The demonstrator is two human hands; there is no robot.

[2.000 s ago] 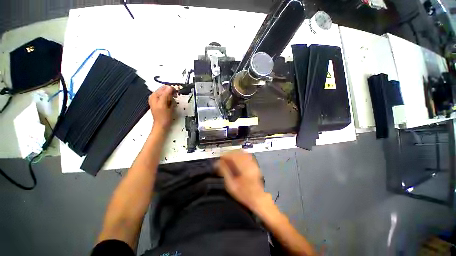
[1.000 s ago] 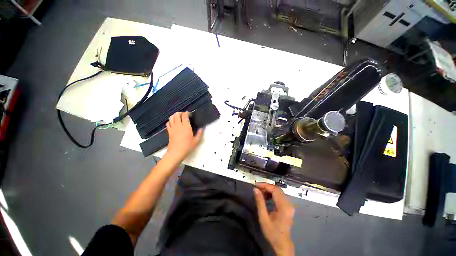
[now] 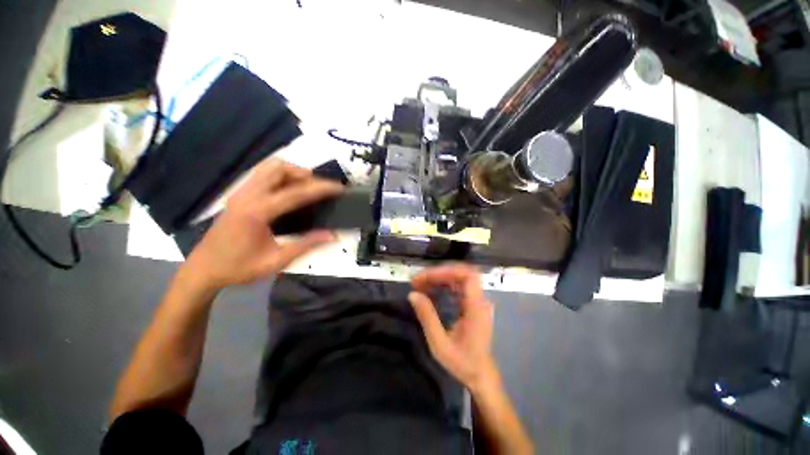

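Note:
My left hand grips a black leather strip whose end reaches the left side of the skiving machine. The hand is above the table beside the stack of black strips. My right hand is just in front of the machine's front edge, fingers apart and curved, holding nothing. A yellow strip lies along the machine's front. The feed area is small, and whether the held strip touches it I cannot tell.
Black strips lie at the black cover box, which has a warning label. The belt guard slants back. A round-topped metal post rises from the machine. A black bag, cable and white table show.
My left hand has moved from the stack toward the machine and now holds a strip. My right hand stays open near the machine's front. The camera view has shifted.

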